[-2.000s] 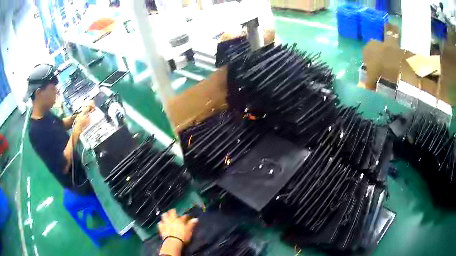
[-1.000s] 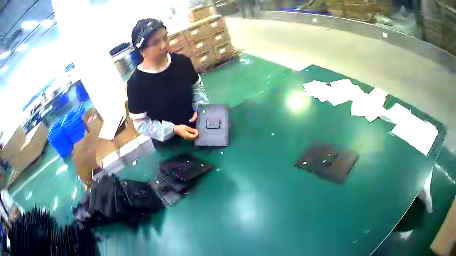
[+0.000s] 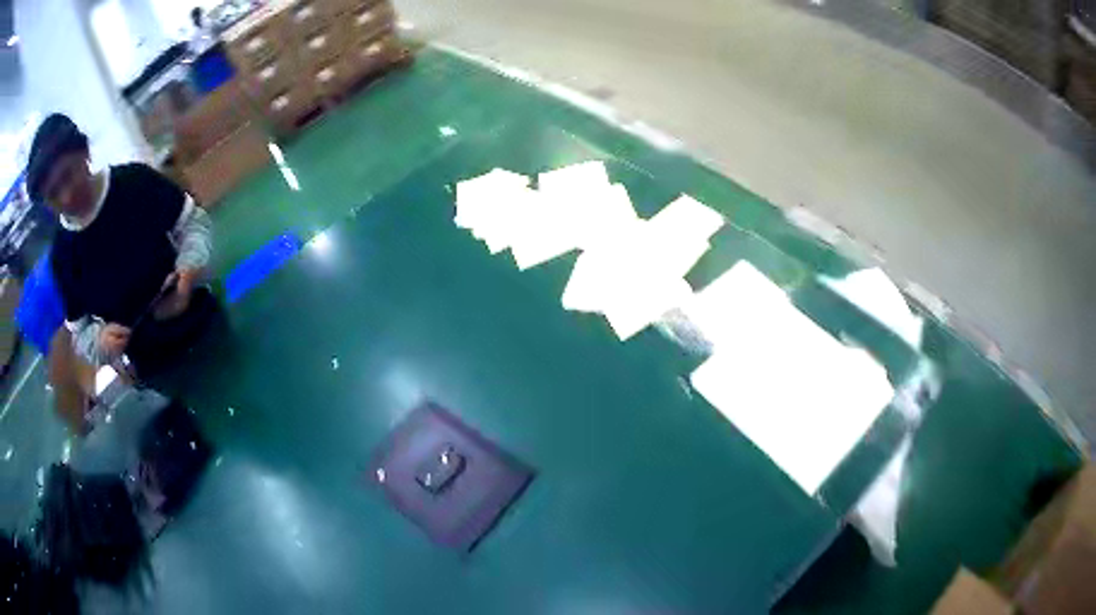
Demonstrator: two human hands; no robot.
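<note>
A flat dark panel (image 3: 451,476), perhaps a small solar panel, lies on the green worktable (image 3: 325,415) in front of me. It has a small raised black rounded part on its upper face. White paper sheets (image 3: 787,378) lie in a loose overlapping row along the table's far right side. Dark panels (image 3: 90,523) lie in a blurred heap at the lower left. Neither of my hands is in the picture.
A co-worker (image 3: 126,258) in a dark top and pale sleeve covers stands at the left, holding a dark item. Stacked cartons (image 3: 315,60) stand behind. Brown cardboard (image 3: 1022,577) shows at the lower right corner. A grey aisle runs beyond.
The view has swung right, from the big panel stacks to the papers. My hand, seen two seconds ago, is out of view. The co-worker's panel is no longer held face-on.
</note>
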